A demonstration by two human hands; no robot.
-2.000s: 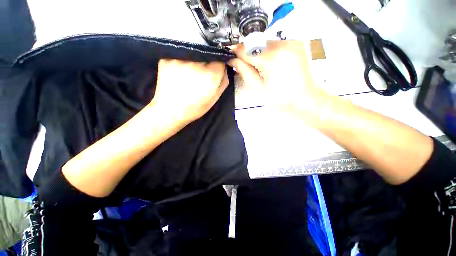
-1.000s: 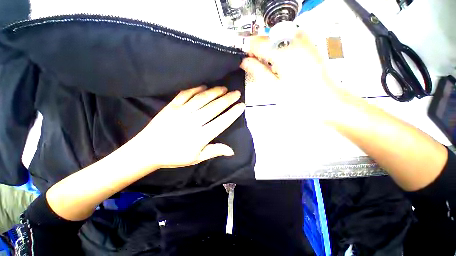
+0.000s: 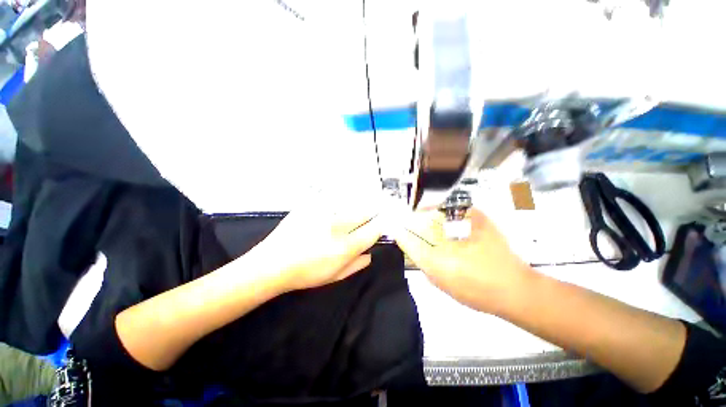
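The black garment piece [image 3: 342, 326] covers the left of the table and hangs over its front edge. The white garment part [image 3: 231, 103] lies above it, bright and blending with the tabletop. My left hand [image 3: 318, 246] lies on the cloth, its fingertips at the seam edge near the needle. My right hand [image 3: 462, 250] is close beside it, its fingertips at the same edge; glare hides what they pinch. The sewing machine head [image 3: 450, 87] stands over the fingertips, blurred. The tension dial [image 3: 457, 205] is just above my right hand.
Black scissors [image 3: 625, 222] lie right of the machine, with a dark phone-like rectangle [image 3: 694, 266] beyond. A tan rectangle [image 3: 523, 195] is on the table. A ruler strip [image 3: 509, 371] runs along the front edge.
The view has tilted up, showing more of the machine. My left hand has moved from flat on the black cloth to the edge by the needle. White cloth now lies above the black.
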